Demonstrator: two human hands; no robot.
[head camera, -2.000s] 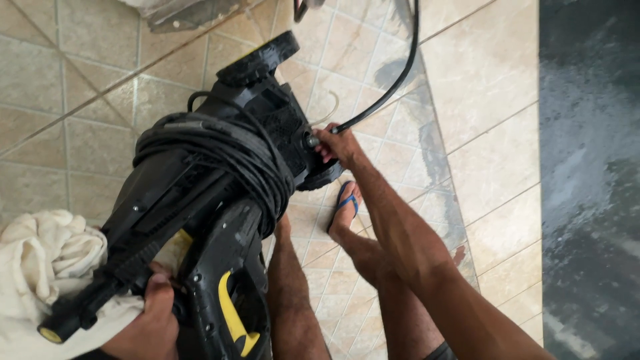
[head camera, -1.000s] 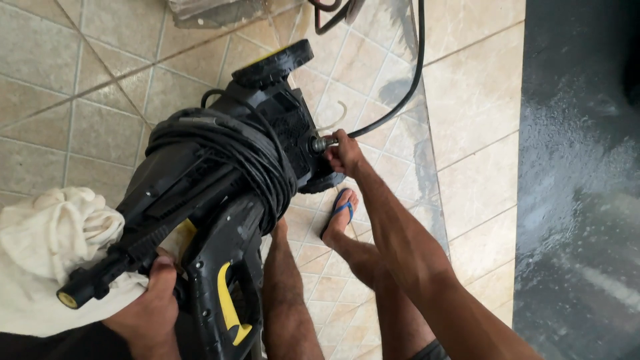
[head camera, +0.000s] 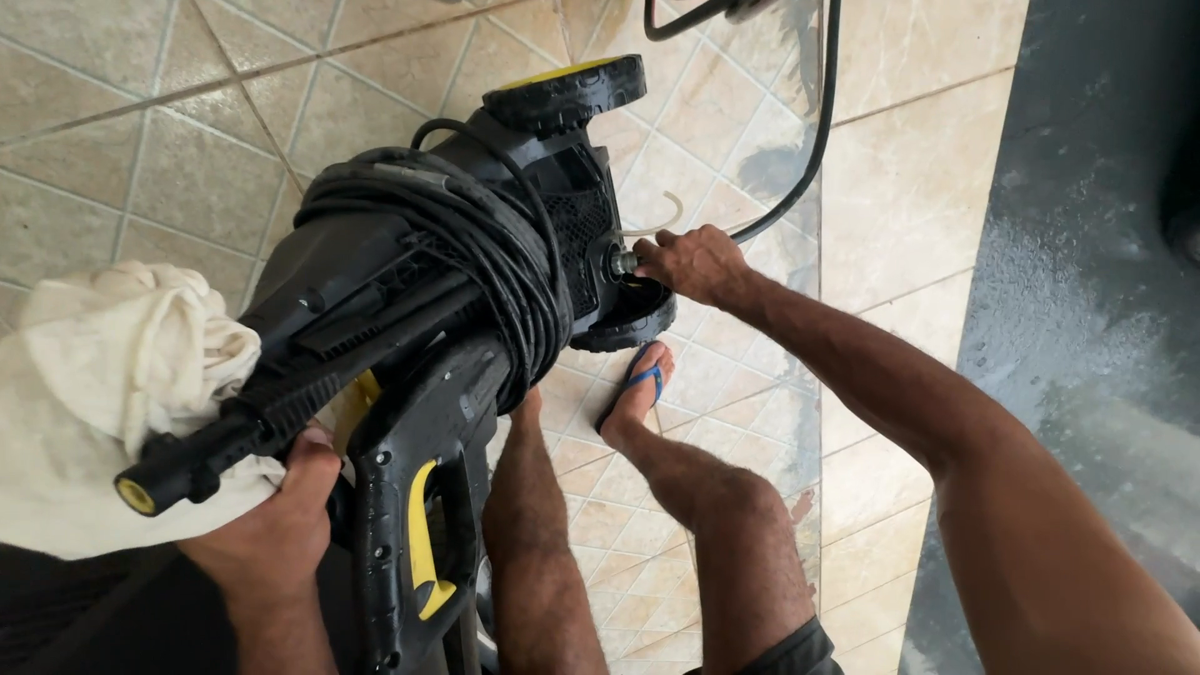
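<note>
A black pressure washer (head camera: 337, 253) lies tilted across the view, a black cable or hose (head camera: 441, 216) coiled around its body. Its spray gun (head camera: 412, 412), with a yellow trigger (head camera: 427, 544), and a black lance (head camera: 262, 403) rest along it. My left hand (head camera: 291, 506) grips the washer's upper part beside the lance; its fingers are partly hidden. My right hand (head camera: 694, 267) closes on the end of a black hose (head camera: 820, 141) at the metal fitting (head camera: 621, 262) on the washer's base. A thin clear tube (head camera: 661, 220) curves beside that hand.
A cream cloth (head camera: 122, 375) lies at the left against the washer. Two black wheels (head camera: 567, 94) are on its base. My foot in a blue-strapped flip-flop (head camera: 642, 380) stands on the tiled floor (head camera: 900, 187). A wet dark surface (head camera: 1050, 309) borders the tiles at the right.
My right hand stays at the hose fitting, its fingers and wrist slightly turned. My left hand keeps its hold on the washer.
</note>
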